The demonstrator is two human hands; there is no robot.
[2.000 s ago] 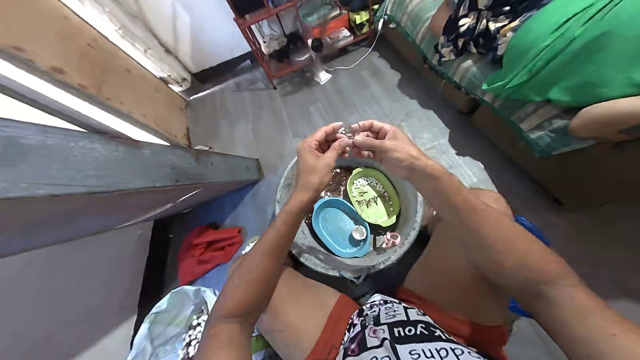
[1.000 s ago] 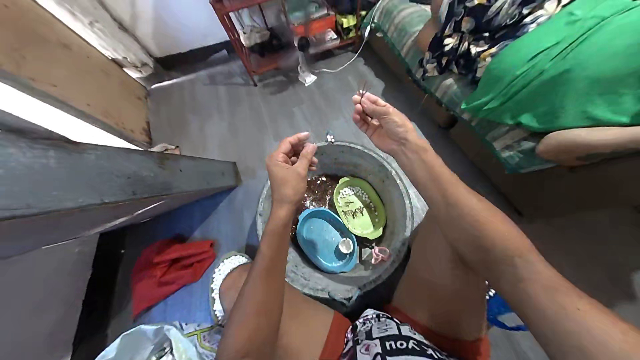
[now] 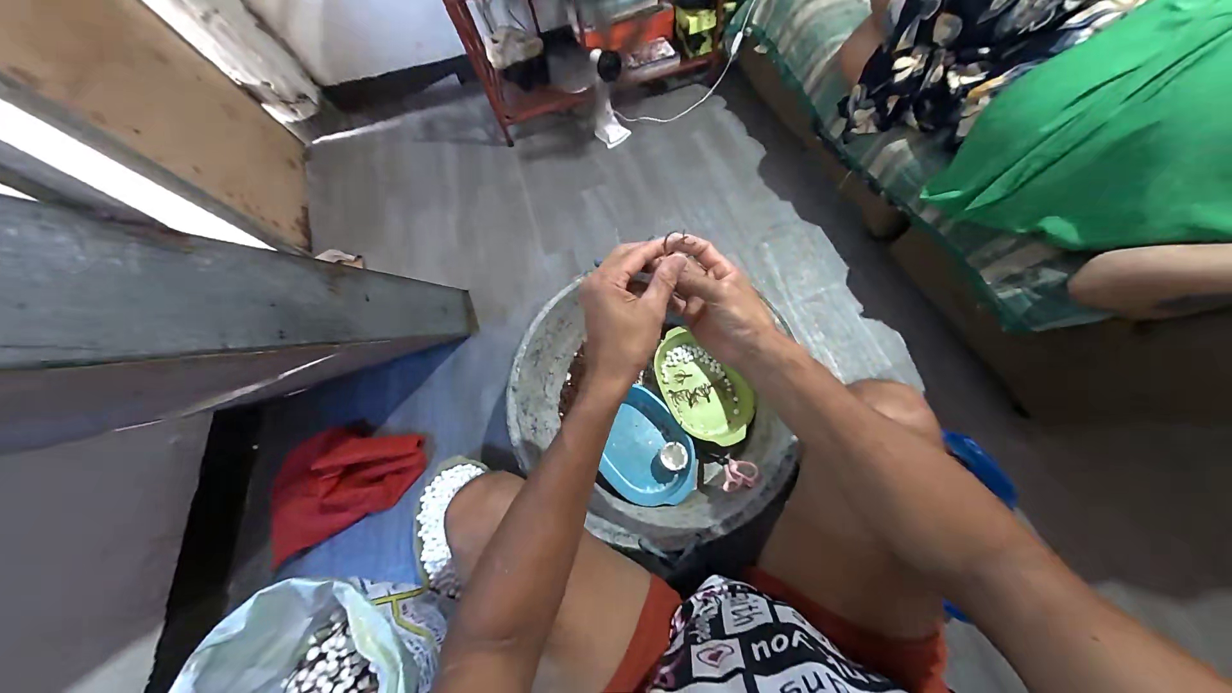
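My left hand (image 3: 626, 308) and my right hand (image 3: 717, 294) meet above the far rim of a round grey basin (image 3: 539, 385). Their fingertips pinch a thin dark strand (image 3: 677, 236) that loops up between them; anything smaller is hidden by the fingers. Inside the basin, under my wrists, a lime-green oval dish (image 3: 717, 416) holds small white pieces and dark thin bits. Beside it lies a blue oval dish (image 3: 630, 452) with a small round whitish container (image 3: 673, 456) in it. Pink-handled scissors (image 3: 739, 474) rest right of the blue dish. Reddish-brown small pieces (image 3: 575, 380) lie at the basin's left.
A plastic bag (image 3: 260, 645) of white and dark pieces stands at lower left, near a red cloth (image 3: 346, 481). A wooden beam (image 3: 241, 308) juts in from the left. Another person sits on the cushioned bench (image 3: 1001, 260) at right. A red rack (image 3: 549, 101) stands at the back.
One second ago my hands were apart, the right one raised higher with a thin dark thing in its fingers; now they are together over the basin's far rim.
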